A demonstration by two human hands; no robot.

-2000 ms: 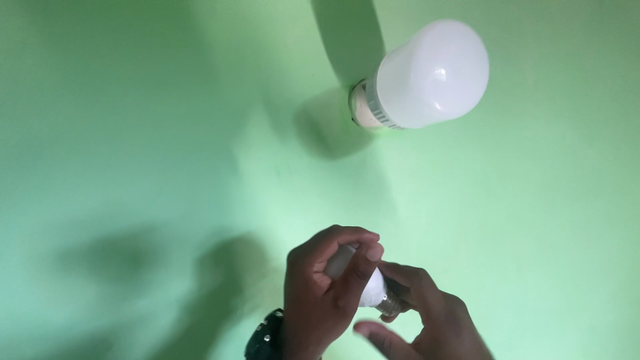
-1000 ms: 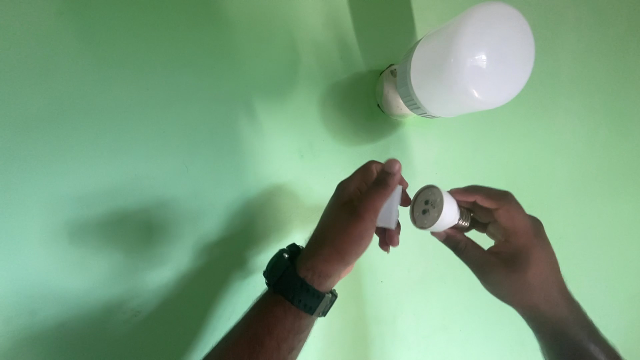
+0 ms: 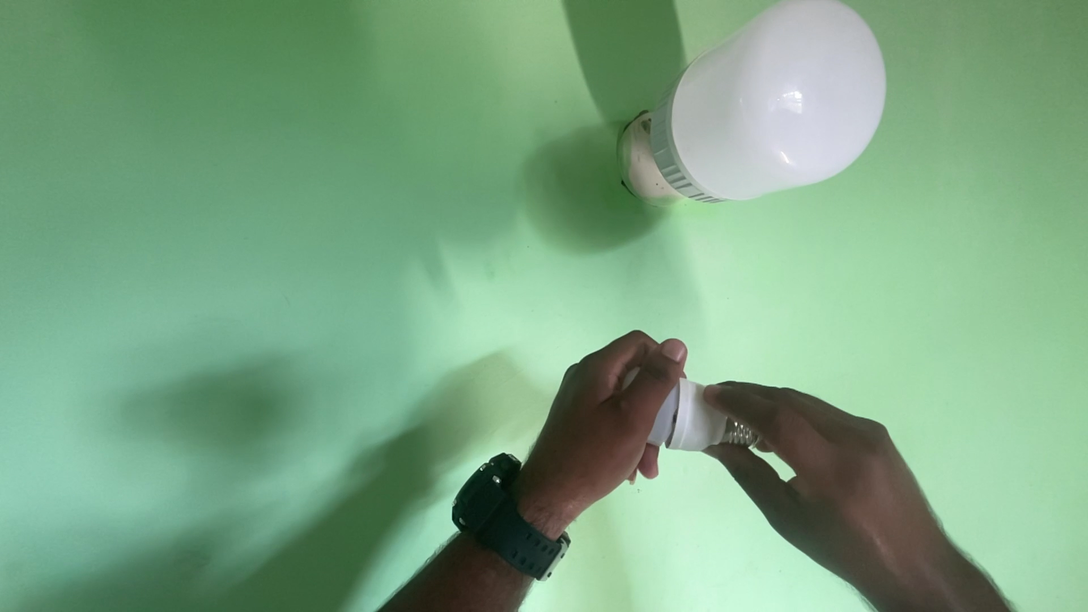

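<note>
My left hand (image 3: 608, 416), with a dark wristwatch (image 3: 508, 517) on its wrist, is closed around the translucent cover (image 3: 664, 420) of a small LED bulb, most of it hidden by my fingers. The bulb's white base housing (image 3: 699, 416) meets the cover's edge, with a thin dark gap visible at the lower side. My right hand (image 3: 816, 467) grips the housing between thumb and fingers, beside the metal screw cap (image 3: 739, 433) that points right.
Above my hands, a large white bulb (image 3: 778, 102) sits tilted in a pale lamp holder (image 3: 646, 161) on the green wall (image 3: 340, 255). Shadows fall across the wall.
A second ago the housing was apart from the cover, its flat inner face showing. Now the two are together, and my hands are closer to each other.
</note>
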